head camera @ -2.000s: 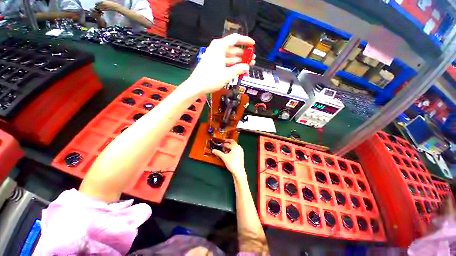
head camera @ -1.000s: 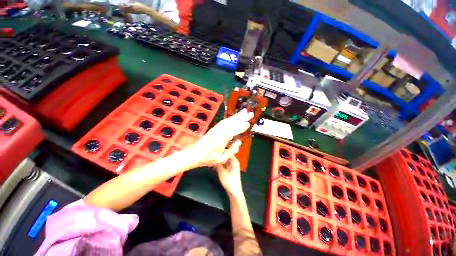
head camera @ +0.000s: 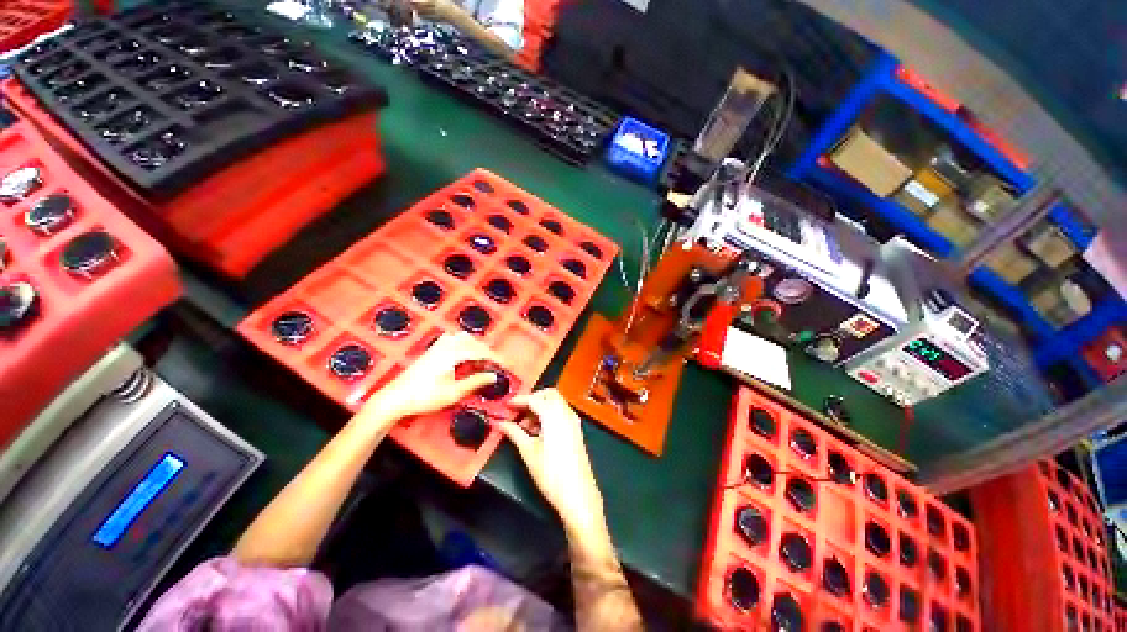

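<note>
My left hand (head camera: 439,380) is over the near edge of the left red tray (head camera: 358,278), thumb and fingers around a black round watch head (head camera: 493,384). I cannot tell whether the disc is lifted or sits in its pocket. My right hand (head camera: 554,447) is beside it at the tray's right edge, fingertips pinched together near a tiny dark spot; whether it holds a part is unclear. Another watch head (head camera: 470,427) lies in the near corner pocket. The toggle press (head camera: 643,358) stands right of the tray on its orange base, its red press lever (head camera: 714,333) untouched.
The right red tray (head camera: 826,509) holds many watch heads. Behind the press are a white-and-black controller (head camera: 803,266), a white paper (head camera: 756,358) and a power supply (head camera: 917,364). Black trays (head camera: 185,93) lie on a red stack at left. A scale-like box (head camera: 136,500) is lower left.
My left hand has left the press lever and my right hand the press base; both have moved left to the left red tray. The view has swung, so things appear further right.
</note>
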